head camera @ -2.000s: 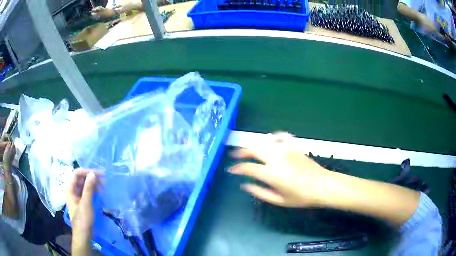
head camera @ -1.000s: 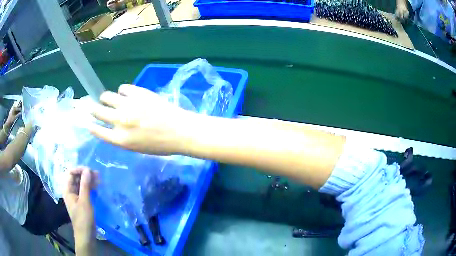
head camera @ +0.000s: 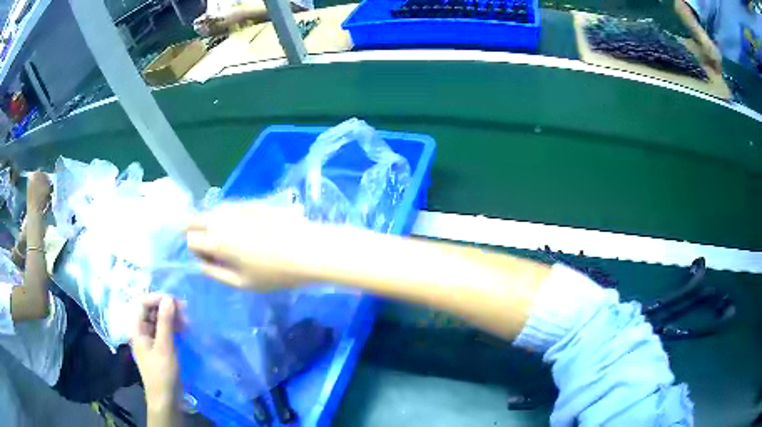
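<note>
A clear crinkled plastic bag point(head camera: 251, 325) lies in and over the blue bin point(head camera: 422, 171), with small black parts in its lower end. My left hand point(head camera: 159, 354) is at the bag's near left edge, thumb and fingers pinched on the plastic. My right hand point(head camera: 242, 246) reaches across the bin with its fingers curled on the upper left of the bag; glare blurs the fingertips. Two black part ends point(head camera: 280, 404) show at the bottom of the bin. My right forearm hides part of the bag and the bin's right wall.
White plastic bags point(head camera: 113, 242) lie left of the bin beside a person point(head camera: 33, 308). Black curved housings point(head camera: 689, 304) lie at right. A white strip point(head camera: 585, 238) borders the green belt point(head camera: 501, 138). Another blue bin point(head camera: 443, 32) and a tan board point(head camera: 652, 62) stand beyond. A grey post rises at left.
My right hand has moved left from beside the bin, over the bag, then slightly down, and its fingers have curled in. My left hand stays at the bag's edge. The view has shifted slightly.
</note>
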